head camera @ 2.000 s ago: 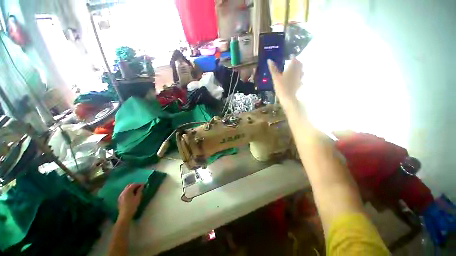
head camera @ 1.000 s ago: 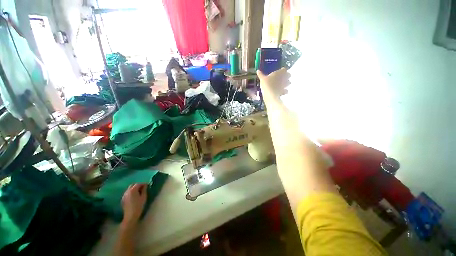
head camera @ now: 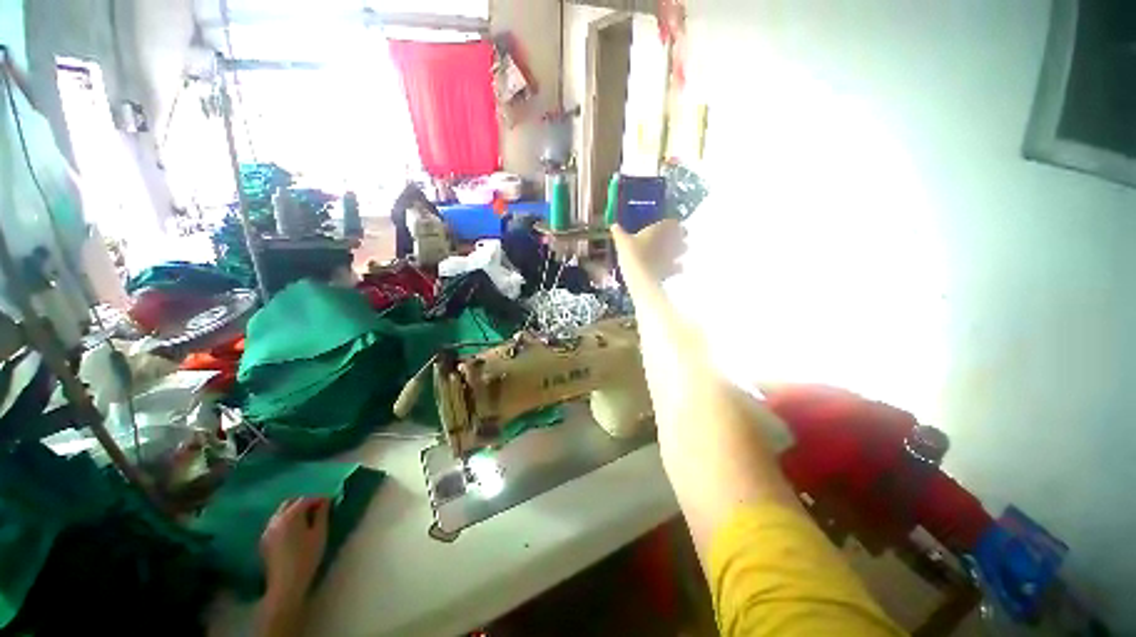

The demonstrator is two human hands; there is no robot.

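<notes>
My right hand (head camera: 650, 249) is stretched forward at the lower part of the mobile phone (head camera: 642, 202), which stands upright behind the sewing machine; whether it grips or only touches the phone I cannot tell. My left hand (head camera: 297, 529) rests on flat green cloth pieces (head camera: 243, 504) on the table, left of the needle area, fingers curled near the cloth's right edge. The cream sewing machine head (head camera: 548, 376) stands in the middle. Its presser foot area (head camera: 481, 473) is brightly lit and a small green piece lies behind it.
A stack of green cloth (head camera: 312, 361) stands behind the table's left part. A dark-green heap (head camera: 87, 548) is at the lower left. A red cloth bundle (head camera: 835, 436) lies at right. The white table (head camera: 498, 566) has its front edge below the machine. Green thread cones (head camera: 559, 202) stand behind.
The view has shifted, and the phone sits lower and further left in it. My right hand has moved from over the phone's screen to its lower part. My left hand stays on the green cloth.
</notes>
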